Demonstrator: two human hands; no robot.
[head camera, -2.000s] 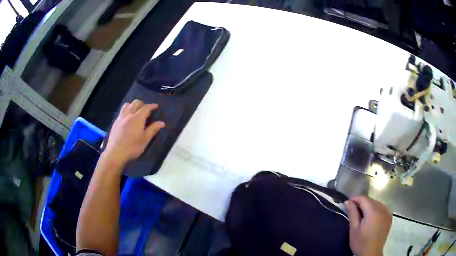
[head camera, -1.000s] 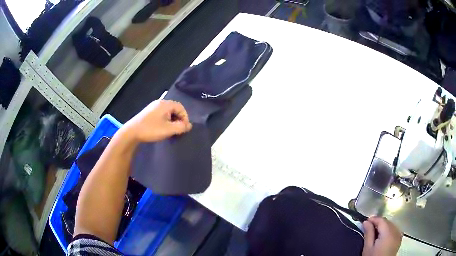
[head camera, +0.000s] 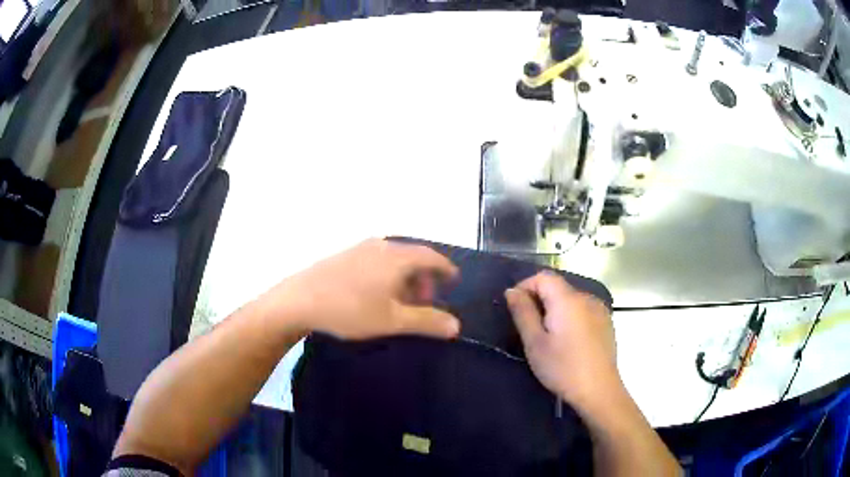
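The dark pouch panel (head camera: 373, 401) lies at the front centre, with a cream label and a pale zipper line (head camera: 489, 348) near its upper edge. A plain dark flat piece (head camera: 480, 284) lies over the panel's upper side, just in front of the needle area. My left hand (head camera: 382, 293) is over its left part, fingers curled and thumb apart; whether it grips cloth is unclear. My right hand (head camera: 564, 340) pinches the flat piece near its middle, thumb against fingers. The panel's lower edge is cut off by the picture.
The sewing machine head (head camera: 568, 158) stands behind the hands, above a metal bed plate (head camera: 690, 242). A zipped pouch (head camera: 182, 154) lies on dark strips (head camera: 140, 298) at left. Orange-handled snips (head camera: 746, 349) and a black hook lie at right. Blue bins (head camera: 70, 335) show below.
My left hand has moved from the strip stack at left to the panel. A plain dark piece now lies between my hands. My right hand has shifted onto it. The view has turned right.
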